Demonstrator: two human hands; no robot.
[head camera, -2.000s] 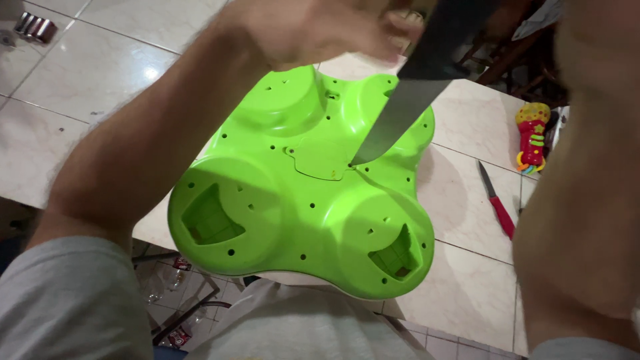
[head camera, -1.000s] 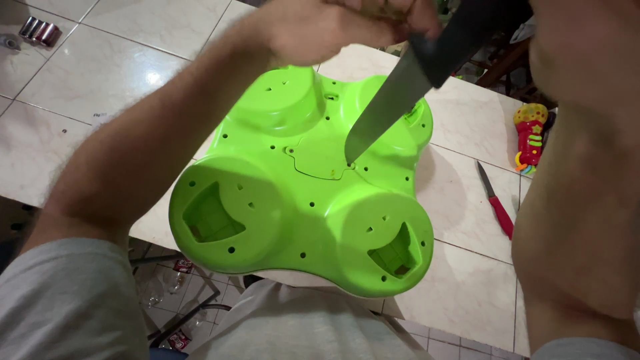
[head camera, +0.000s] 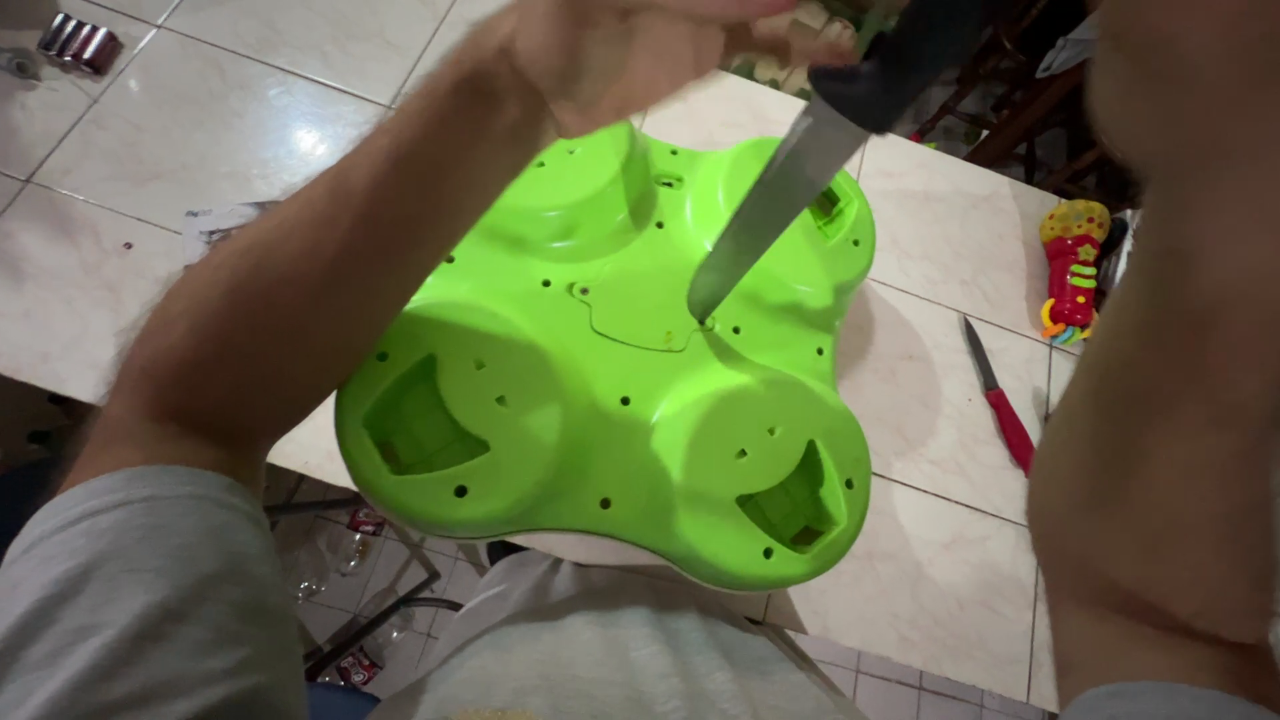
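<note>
A bright green molded plastic base (head camera: 625, 400), with screw holes and several openings, lies on the tiled table. A large knife (head camera: 765, 205) with a black handle slants down to it, its tip at a screw hole beside the outlined cover (head camera: 640, 305). My left hand (head camera: 640, 50) is at the top edge, fingers reaching toward the top of the knife's handle; whether they touch it is unclear. My right forearm comes up along the right side, but my right hand is beyond the top of the view, so its hold on the knife is not visible.
A small knife with a red handle (head camera: 1010, 430) lies right of the base. Beyond it is a red and yellow toy (head camera: 1073, 275). Batteries (head camera: 80, 45) stand grouped at the far left. Plastic bottles (head camera: 355, 550) lie below the table's near edge.
The large knife's blade has tilted a little, while its tip stays by the same screw hole. My left hand has shifted slightly near the handle. The green base keeps its place.
</note>
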